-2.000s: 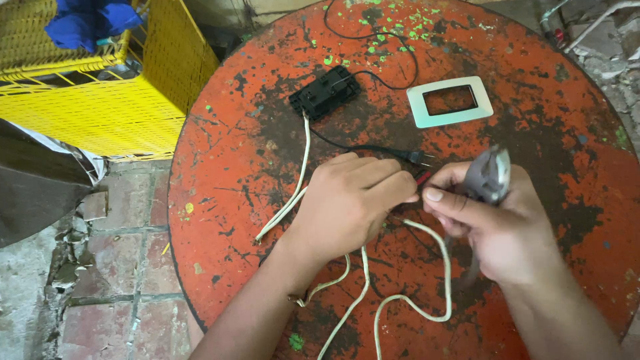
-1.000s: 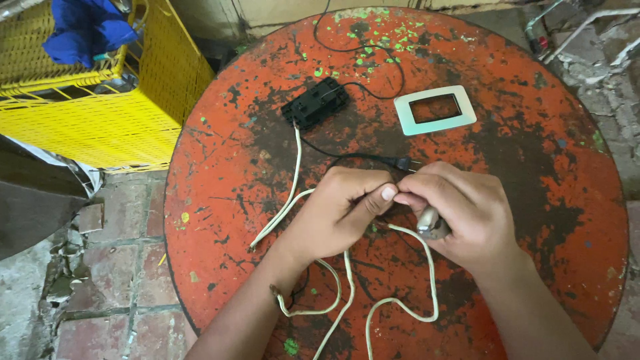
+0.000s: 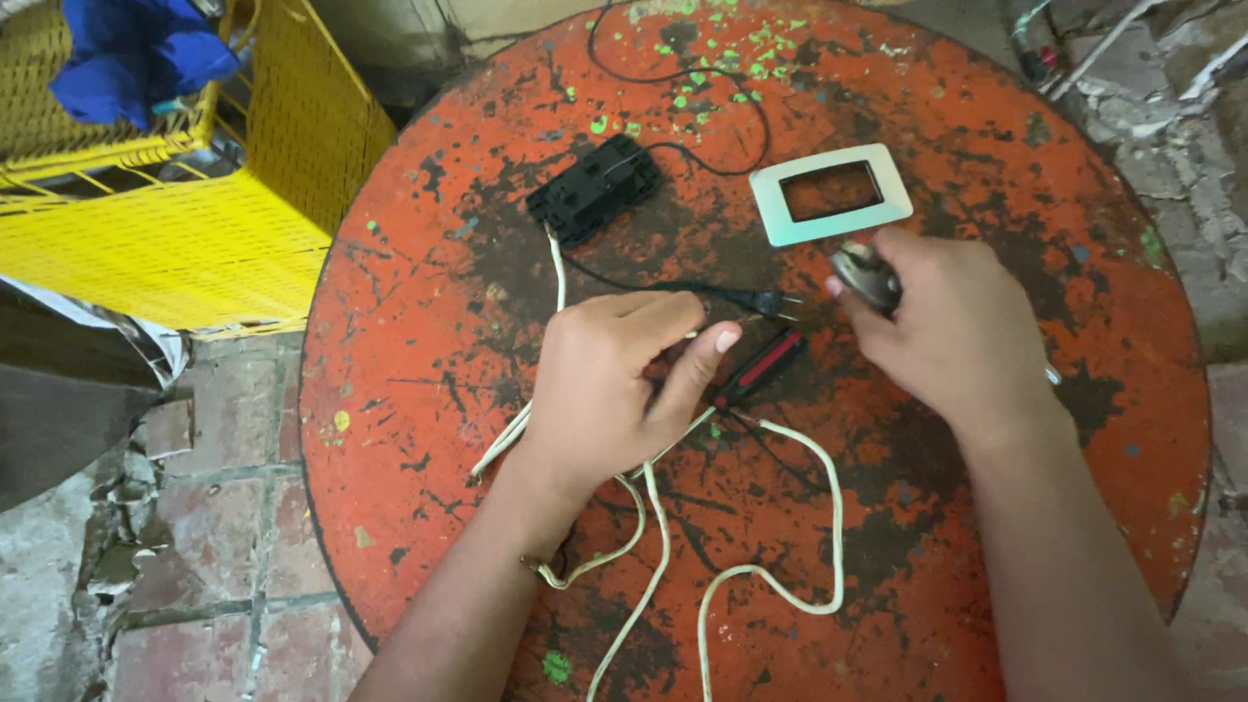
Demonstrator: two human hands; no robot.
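Between thumb and forefinger, my left hand pinches the end of a white electrical wire. To its right, my right hand is closed round pliers, whose metal head shows by the thumb. A red and black tool handle lies on the table between the hands. Just above it rests a black two-pin plug on a black cord. Further up sits a black socket module with a white wire from its lower end. A white rectangular cover frame lies above my right hand.
Everything lies on a round, worn red table. White wire curves over its near part. At the upper left stands a yellow woven basket with blue cloth on top. Brick paving surrounds the table, with pale bars at the upper right.
My hands were together a second ago; now my right hand with the pliers is apart, up and to the right. The red and black handle has come into view on the table.
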